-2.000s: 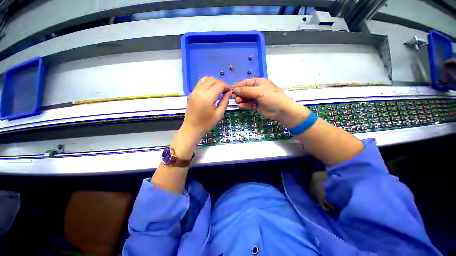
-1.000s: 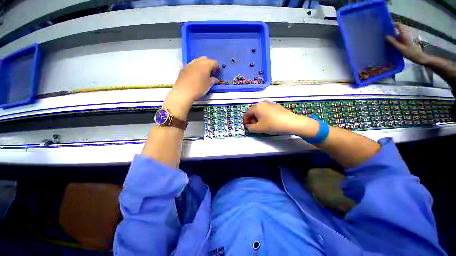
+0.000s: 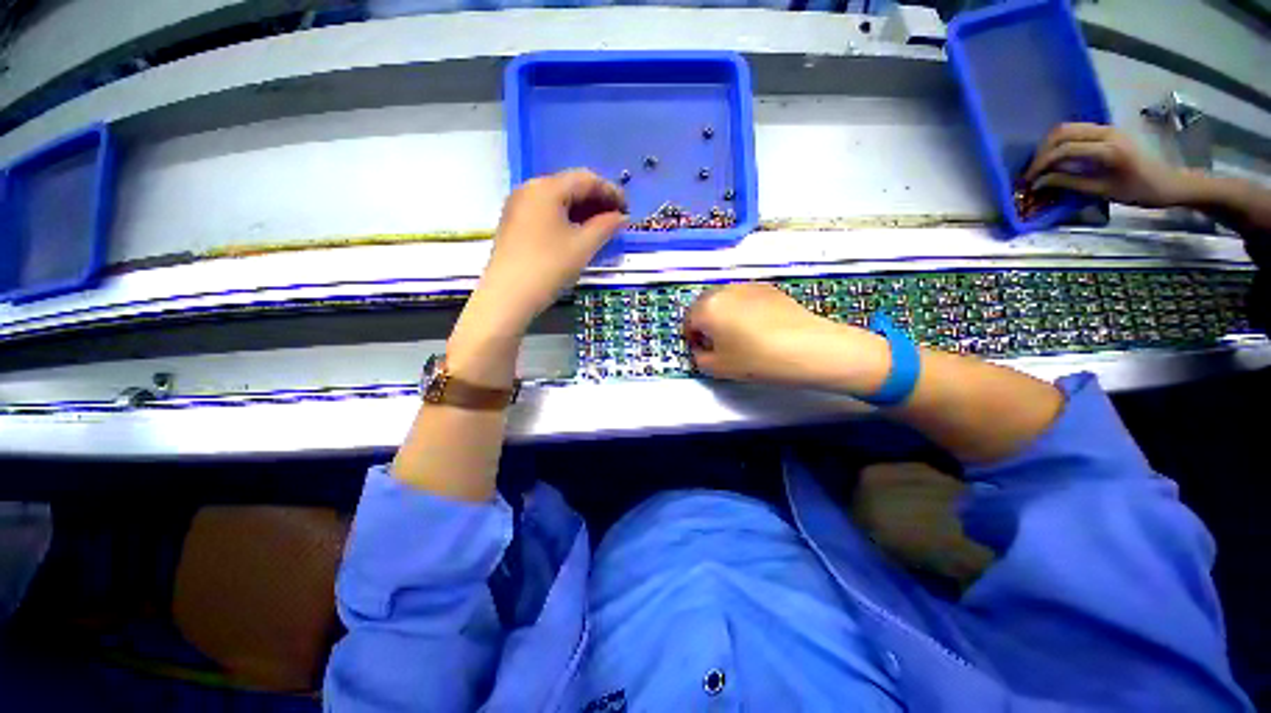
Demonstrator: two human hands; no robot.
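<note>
The green circuit board panel (image 3: 634, 332) lies in the rail channel. My right hand (image 3: 760, 334), with a blue band at the wrist, rests over the panel with its fingers curled down; its fingertips and anything in them are hidden. My left hand (image 3: 555, 237) is over the near left corner of the blue parts tray (image 3: 627, 119), thumb and forefinger close together; I cannot tell if a part is between them. Small copper-red parts (image 3: 683, 220) gather along the tray's near edge, with several dark ones scattered farther back.
Another person's hand (image 3: 1101, 165) reaches into a second blue tray (image 3: 1025, 84) at the right, with copper-red parts inside. A third blue tray (image 3: 56, 209) stands at the far left. The metal rail edge (image 3: 279, 429) runs along the front; a yellow strip (image 3: 335, 244) lies behind.
My hands have parted from above the tray edge; the right moved down to the panel. The other person's hand and the right-hand tray came in, and that hand now reaches into the tray.
</note>
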